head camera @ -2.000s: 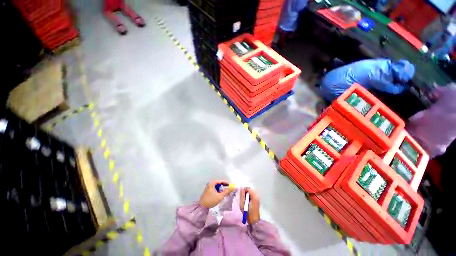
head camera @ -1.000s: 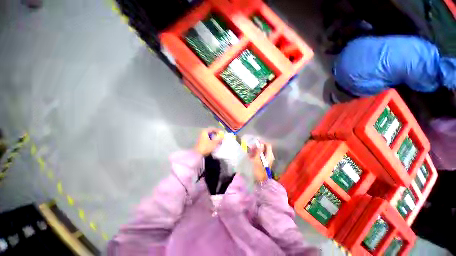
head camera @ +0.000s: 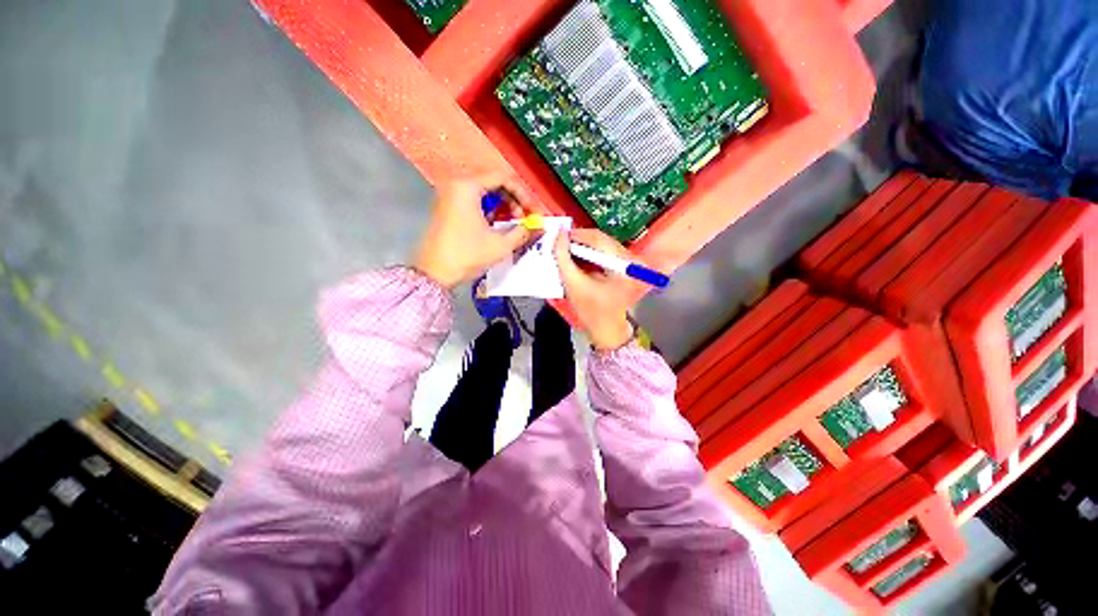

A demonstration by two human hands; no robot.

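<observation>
My left hand (head camera: pixel 467 231) holds a white paper slip (head camera: pixel 527 276) by its upper left part, with a small dark blue piece (head camera: pixel 491 203) between the fingers. A small yellow strip (head camera: pixel 532 221) shows at the slip's top edge. My right hand (head camera: pixel 592 286) holds a white marker pen with a blue end (head camera: pixel 647 276) at the slip's right side; the writing tip is hidden by the fingers. Both hands are at the near edge of a red-orange foam tray (head camera: pixel 488 154). A green circuit board (head camera: pixel 561 147) with a silver-grey ribbed heatsink (head camera: pixel 614 94) lies in the tray pocket.
More stacked red-orange foam trays (head camera: pixel 771 365) with green boards stand to the right. A person's blue clothing (head camera: pixel 999 90) shows at the upper right. Dark crates (head camera: pixel 72 523) and a wooden pallet edge (head camera: pixel 145 463) are at the lower left. Yellow tape (head camera: pixel 82 349) marks the floor.
The view has moved close to the foam tray stack ahead, whose front tray is now right at my hands. Both hands still hold the slip and the pen.
</observation>
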